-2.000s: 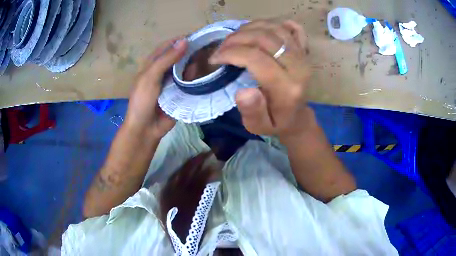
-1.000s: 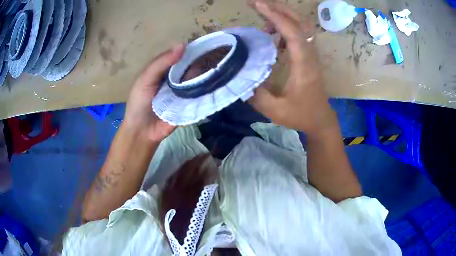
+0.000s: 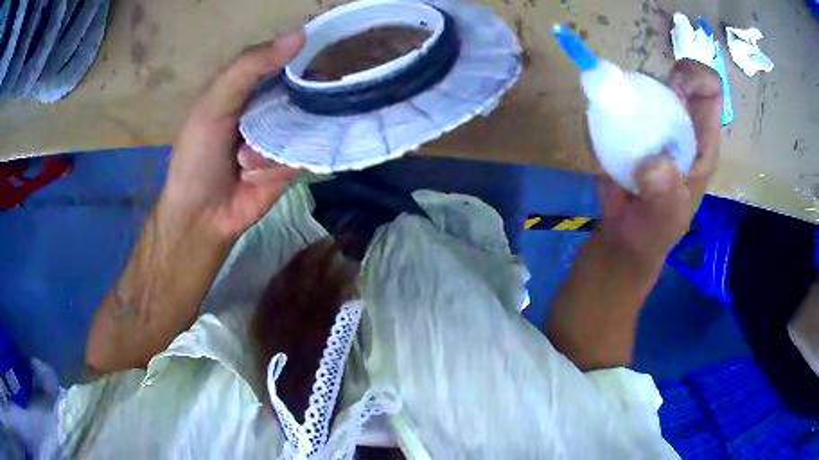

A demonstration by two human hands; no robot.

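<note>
My left hand [image 3: 229, 135] holds a brimmed ring [image 3: 413, 121] by its left side, tilted, above the table's front edge. The ring has a pale grey pleated brim, a white collar around a large hole and a dark band [image 3: 377, 97] around the collar. My right hand [image 3: 660, 193] grips a white glue bottle [image 3: 636, 126] to the right of the ring. The bottle's blue nozzle tip [image 3: 575, 48] points up and to the left, apart from the ring. Some fingers of my right hand are hidden behind the bottle.
Stacked grey rings [image 3: 54, 45] lean at the table's far left. A light-blue tool [image 3: 724, 90] and crumpled white scraps [image 3: 748, 51] lie on the tan table [image 3: 180, 54] at right. Below are a red stool [image 3: 31, 180], a blue stool [image 3: 709, 247] and a black-yellow strip [image 3: 559, 223].
My right hand has let go of the ring and picked up the glue bottle from the table. My left hand has moved up and left with the ring. The view has shifted.
</note>
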